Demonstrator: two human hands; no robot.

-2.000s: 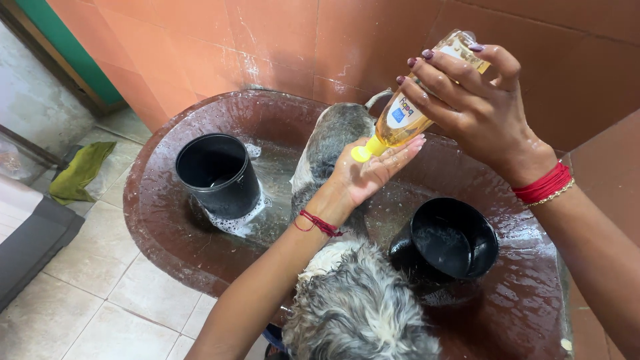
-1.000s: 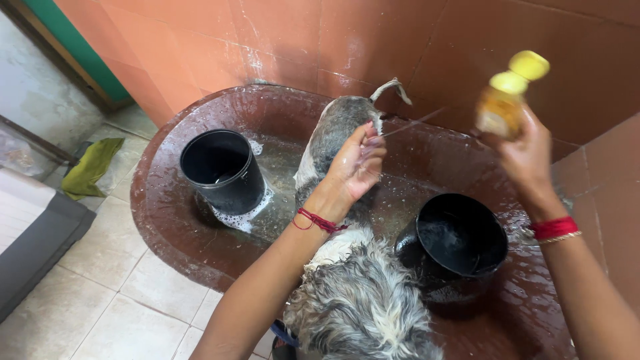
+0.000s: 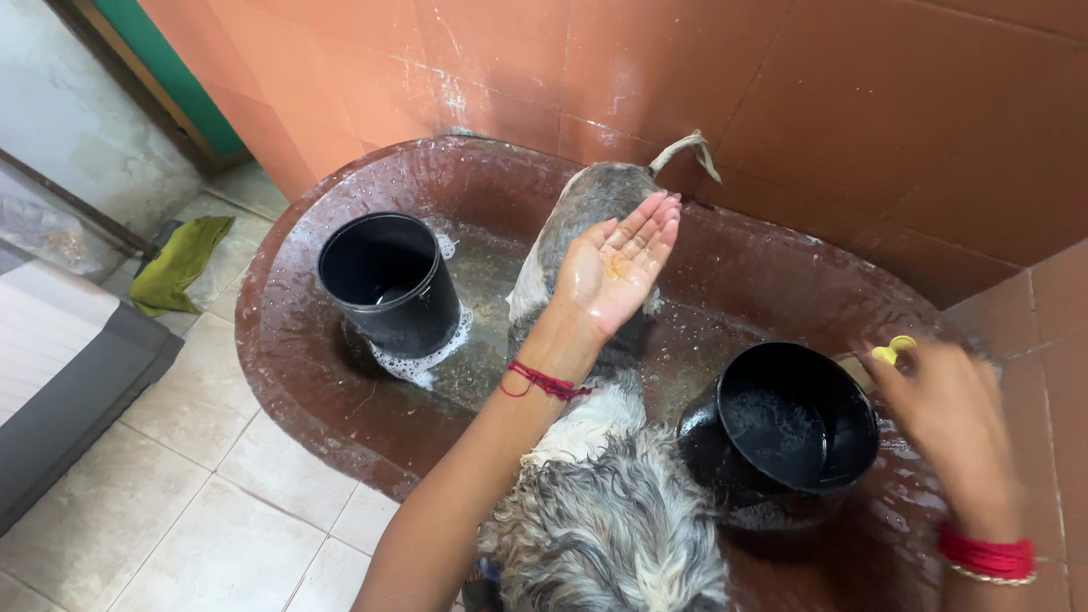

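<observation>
My left hand [image 3: 619, 270] is palm up with slightly cupped fingers and a small pool of amber liquid in the palm. It is above the back of a wet gray and white dog [image 3: 616, 510], which stands in a reddish-brown tub [image 3: 285, 374]. My right hand [image 3: 943, 408], blurred, is at the tub's right side beside a bottle with an open yellow flip cap [image 3: 888, 349]. The bottle's body is mostly hidden, and whether the fingers grip it is unclear. Between my right hand and the dog sits a black bucket [image 3: 782, 421] with water in it.
A second black bucket [image 3: 391, 285] stands in the tub's left part with suds around its base. Orange tiled walls [image 3: 663, 76] border the tub. A green cloth [image 3: 178, 263] lies on the tiled floor [image 3: 212, 510], near a gray and white object [image 3: 76, 365] at left.
My right hand has gone down from above the tub to its right side, along with the bottle. My left hand, earlier under the bottle's cap, then curled, is now spread palm up.
</observation>
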